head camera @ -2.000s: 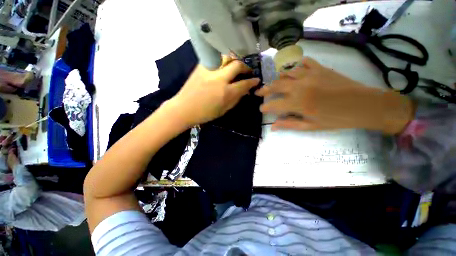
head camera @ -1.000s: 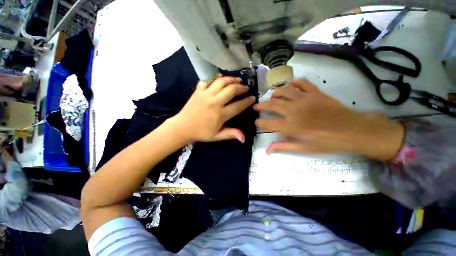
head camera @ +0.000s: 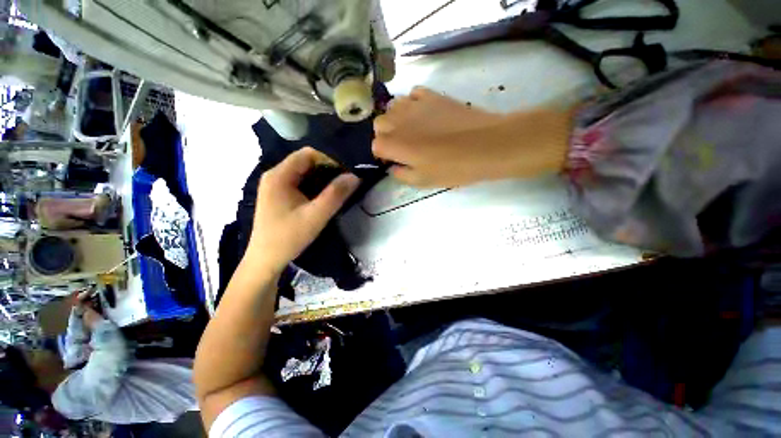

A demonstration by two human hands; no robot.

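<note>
The black fabric panels (head camera: 321,244) lie on the white table under and left of the sewing machine head (head camera: 214,51). My left hand (head camera: 300,201) is bent over the cloth, thumb and fingers pinching its edge. My right hand (head camera: 428,137) is closed at the cloth's right edge, just below the cream round knob (head camera: 353,100), fingertips on the black fabric. The needle and presser foot are hidden behind the machine head and hands. A patterned piece (head camera: 312,287) shows beside the black cloth near the table's front edge.
Fabric shears (head camera: 629,60) lie at the upper right, beyond my right sleeve. A blue basket (head camera: 154,287) with black and patterned pieces stands left of the table (head camera: 479,248). Black and patterned cloth (head camera: 325,368) is below the front edge. Another person (head camera: 128,389) sits at far left.
The view has turned and shifted. The black cloth's lower part no longer hangs over the front edge and is bunched nearer my left hand. My left fingers have curled; my right fingers have closed at the cloth.
</note>
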